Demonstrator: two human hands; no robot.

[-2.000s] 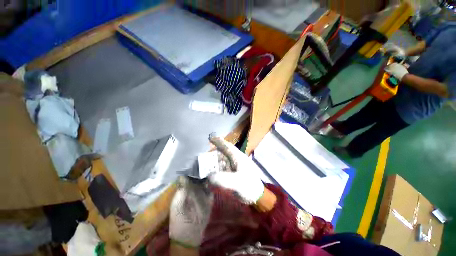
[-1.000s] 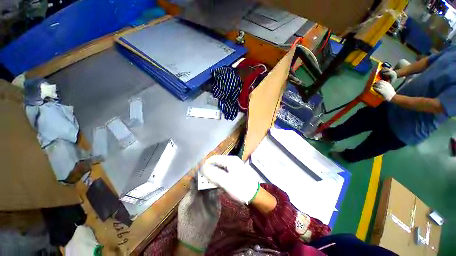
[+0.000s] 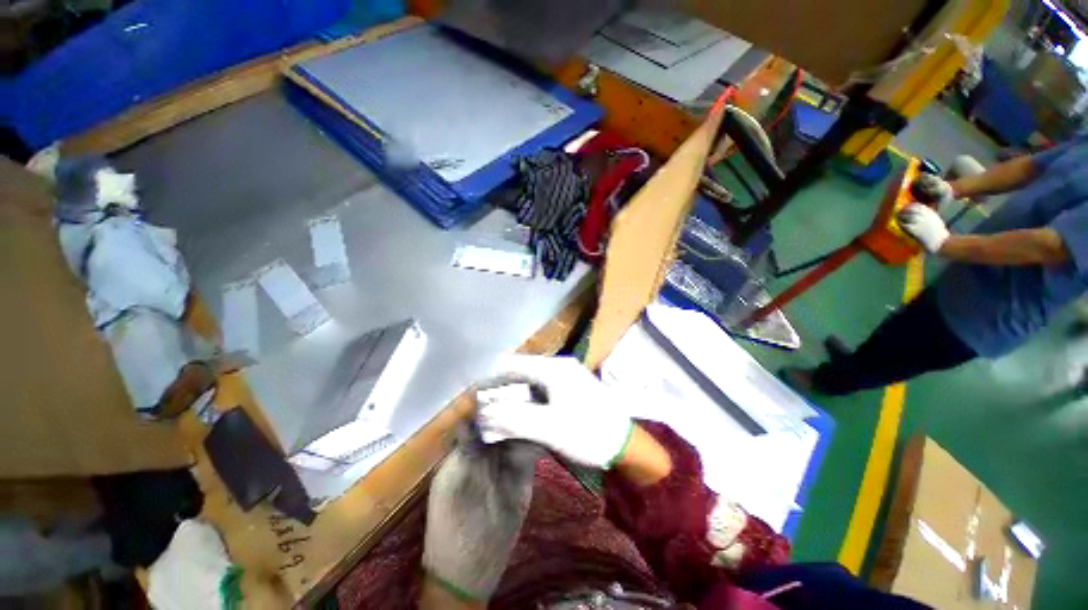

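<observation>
My right hand wears a white glove with a green cuff edge and is closed around a small metal plate, of which only a bright end shows. My left hand, in a greyer glove, is just below it, against the plate's lower side; its fingers are mostly hidden. Several flat metal plates lie loose on the grey table top: three at left, such as one plate, and one plate near the striped cloth. A stack of plates lies near the front edge.
Blue-edged sheets lie at the back, beside striped cloth and red cloth. Pale rags and a dark pad lie at left. A cardboard flap stands at right. A person holds orange equipment.
A third loose plate appeared at left between two and one second ago. My right hand has shifted slightly and covers more of the held plate. The person at right has moved slightly.
</observation>
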